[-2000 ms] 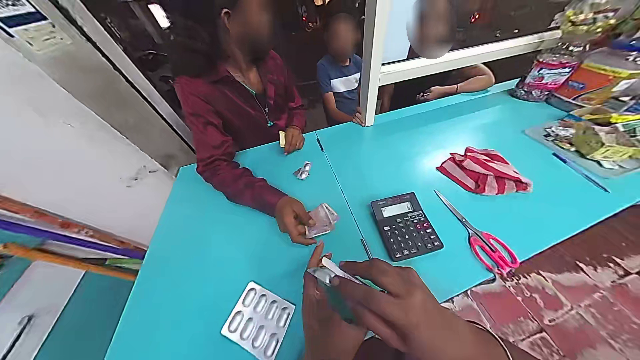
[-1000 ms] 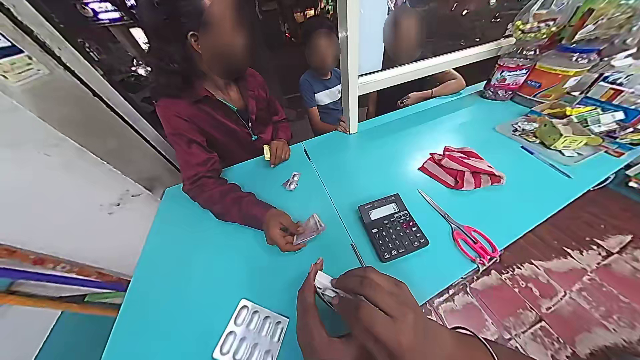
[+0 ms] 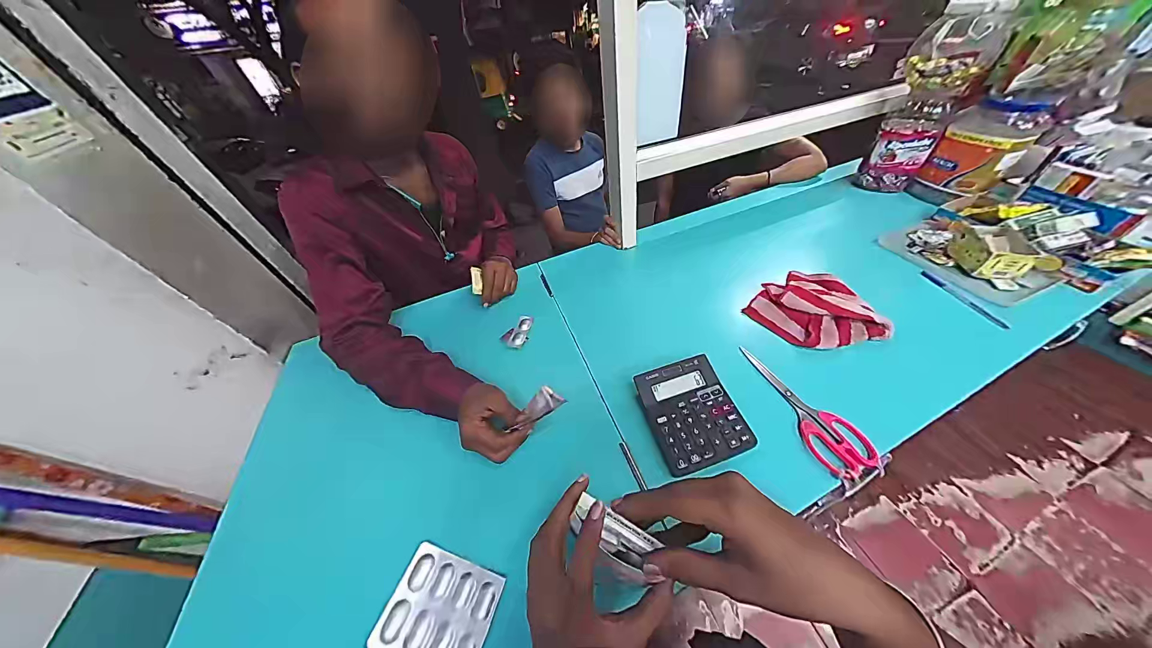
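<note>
A small, pale packet or box (image 3: pixel 621 535) bearing print is held between my two hands, low in the view. My left hand (image 3: pixel 576 576) has it by the near and left side; the fingers of my right hand (image 3: pixel 720 531) grip its right end. To the left, a silver blister pack of large tablets (image 3: pixel 441 598) lies on the turquoise counter (image 3: pixel 360 504). Beyond my hands rests a black calculator (image 3: pixel 696 416), with pink-handled scissors (image 3: pixel 823 427) at its right. A person in a maroon shirt holds folded paper, possibly a banknote (image 3: pixel 540 407), over the counter.
A small blister strip piece (image 3: pixel 518 331) lies near the person's other hand. A red-and-white striped cloth (image 3: pixel 817 310), a blue pen (image 3: pixel 965 300), a tray of packets (image 3: pixel 981 252) and plastic jars (image 3: pixel 976 144) are at the right. Two more people stand behind the window frame (image 3: pixel 619 126).
My hands have turned the small packet, so its printed side now shows more. The person in maroon has tilted the folded paper upward.
</note>
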